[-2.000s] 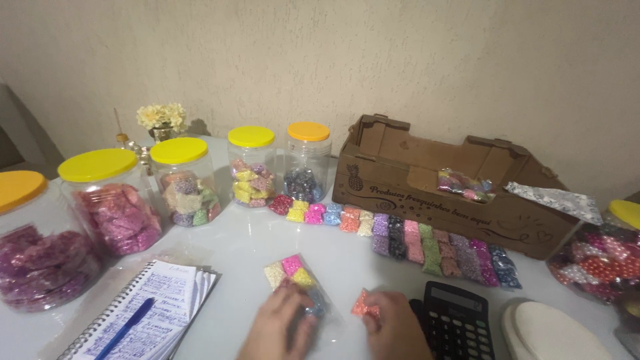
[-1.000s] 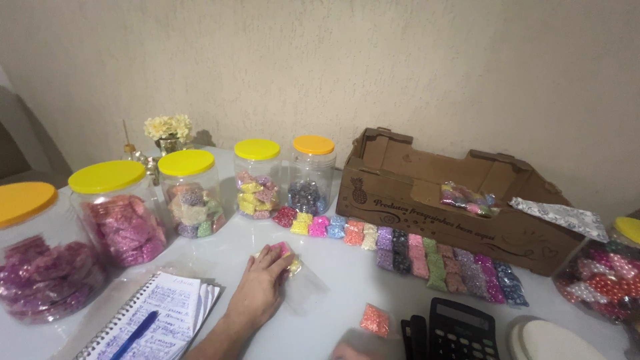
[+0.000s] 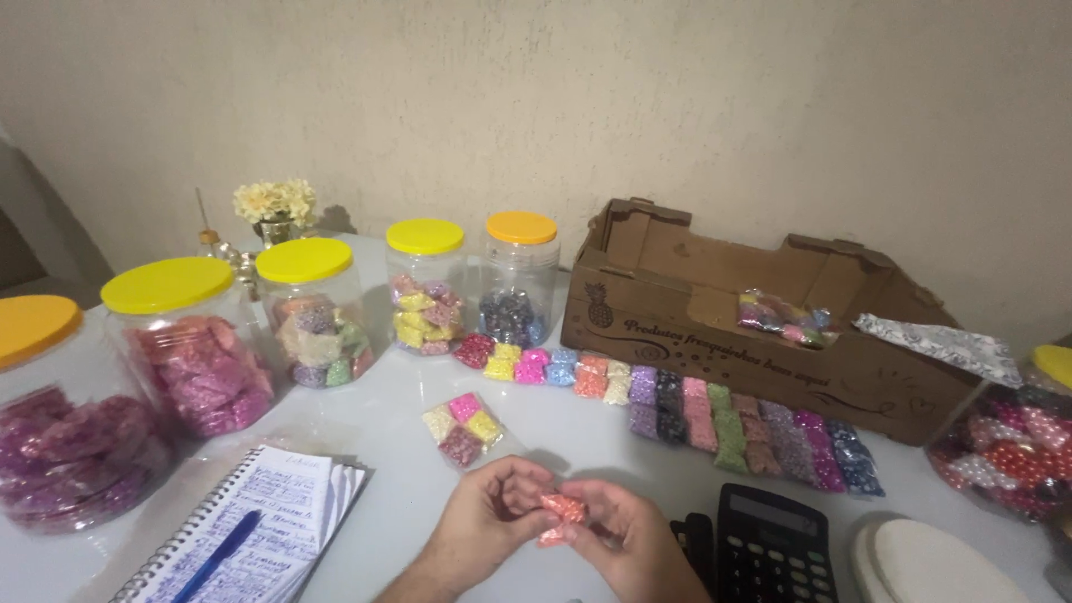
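Observation:
Between the fingertips of my left hand (image 3: pixel 494 523) and my right hand (image 3: pixel 615 532), a small clear packet of orange beads (image 3: pixel 561 515) is pinched and bent. Just beyond my left hand, a clear plastic bag (image 3: pixel 465 427) lies flat, holding small packets in cream, pink, yellow and dark red. Farther back, a row of small bead packets (image 3: pixel 645 398) in many colours runs along the front of a cardboard box (image 3: pixel 712 352). Inside the box rests a filled bag of mixed colours (image 3: pixel 783 318).
Plastic jars (image 3: pixel 193 360) with yellow or orange lids line the left and back. A spiral notebook (image 3: pixel 276 494) carries a blue pen (image 3: pixel 219 557). At right are a calculator (image 3: pixel 775 544), a round white object (image 3: pixel 938 565), a jar of beads (image 3: pixel 1005 452) and a patterned pouch (image 3: pixel 938 343).
The orange packet, on the table one second ago, is now held up in both hands. My left hand has left the clear bag and moved right, beside my right hand.

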